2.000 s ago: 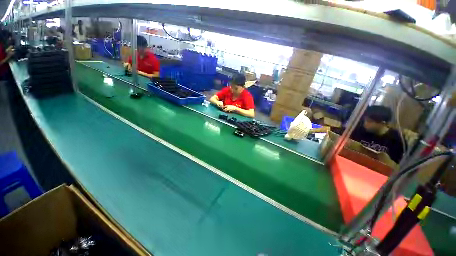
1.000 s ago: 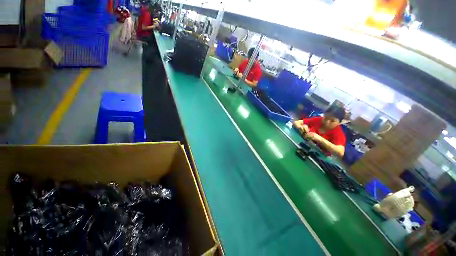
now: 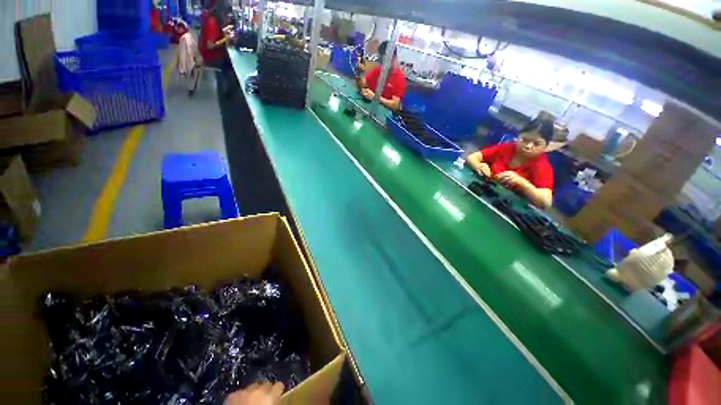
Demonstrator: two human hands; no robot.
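Note:
A large open cardboard carton point(image 3: 170, 249) is at the lower left. It is full of shiny black parts point(image 3: 166, 340), which look wrapped in clear plastic. A small part of a hand, which looks like my left hand point(image 3: 254, 394), shows at the bottom edge over the carton's near right side, beside the black parts. Its fingers are mostly cut off, so whether it holds anything cannot be told. My right hand is not in view.
The teal bench point(image 3: 348, 237) runs beside the carton, with the green conveyor point(image 3: 474, 229) beyond. A red block point(image 3: 697, 372) is at the lower right. Black stacks point(image 3: 283, 73) stand far along the bench. A blue stool point(image 3: 195, 178) is behind the carton. People in red sit across the line.
The view has swung left and down, bringing the carton fully in and taking the screwdriver out. A hand has appeared at the carton's near side.

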